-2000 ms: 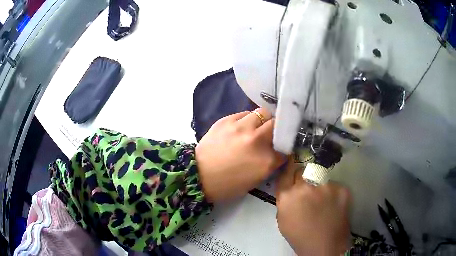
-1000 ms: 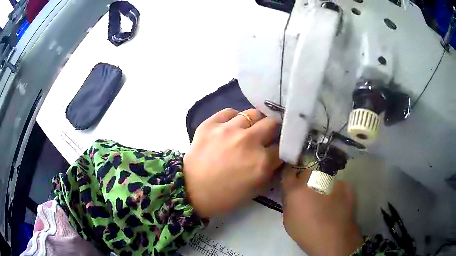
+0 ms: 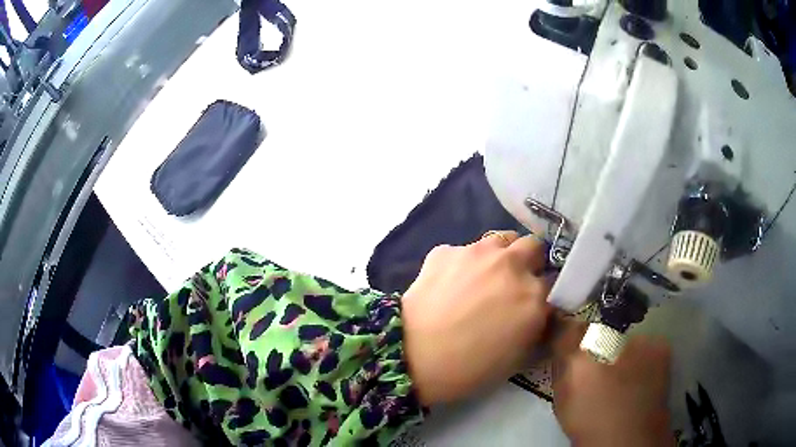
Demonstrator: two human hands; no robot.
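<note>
The dark pouch panel being sewn lies flat on the table and runs under the machine head. My left hand, with a ring, is curled over its near right part; its fingertips are hidden by the head. My right hand is blurred, low beside the needle area, and its fingertips are hidden behind the head and a cream knob. A dark strip shows between my hands. The needle and presser foot are not clearly visible. The sewing machine stands at the right.
A rounded dark panel lies on the white table at the left. A looped black zippered strip lies at the far edge. Dark snips lie at lower right. A grey metal-edged surface runs along the left.
The whole view has shifted, so table and machine appear further right. The panel being sewn has turned slightly and more of it shows beyond my left hand. Both hands stay by the needle.
</note>
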